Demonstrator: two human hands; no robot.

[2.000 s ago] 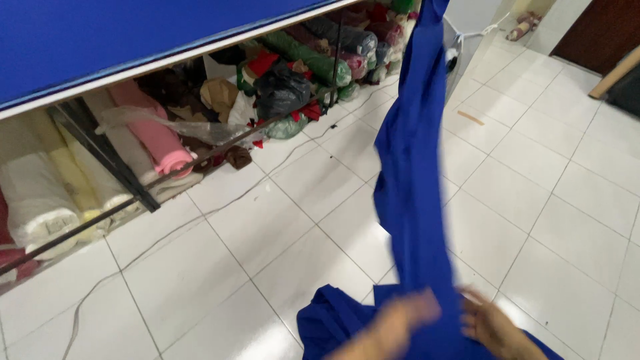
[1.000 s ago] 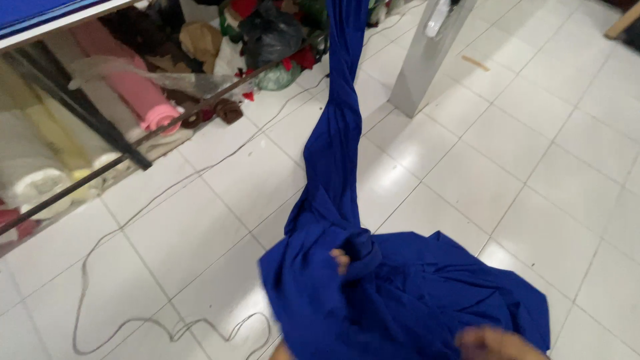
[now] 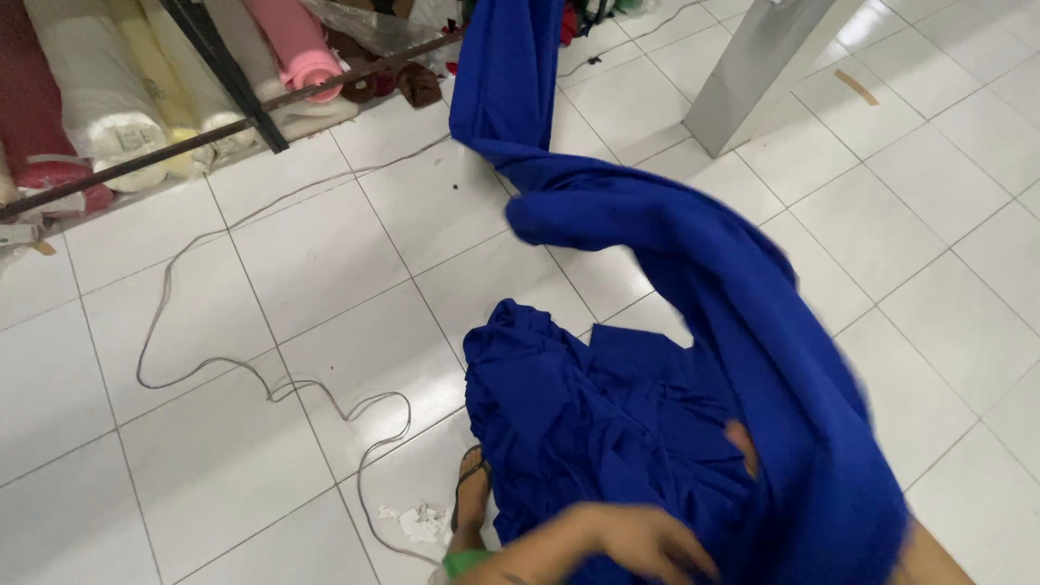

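Observation:
A long length of blue fabric (image 3: pixel 731 284) hangs from the top of the view, bends to the right and comes down over my right arm. Below it lies a crumpled heap of the same blue fabric (image 3: pixel 561 398). My left hand (image 3: pixel 650 544) is over the heap at the bottom, blurred, with its fingers partly spread; whether it grips any cloth is unclear. Most of my right hand (image 3: pixel 741 447) is hidden behind the hanging cloth, with only some fingers showing at its left edge, so its hold cannot be made out.
A thin cable (image 3: pixel 219 357) winds over the white floor tiles. Beside the heap is a foot in a sandal (image 3: pixel 471 487), near white scraps (image 3: pixel 422 522). Fabric rolls (image 3: pixel 122 130) lie behind a metal rail (image 3: pixel 179 146) at upper left. A grey post (image 3: pixel 756 73) stands at upper right.
The blue fabric, a fairly straight hanging strip one second ago, now sweeps out to the right in a wide curve. My left hand has come into view over the heap. The view has shifted.

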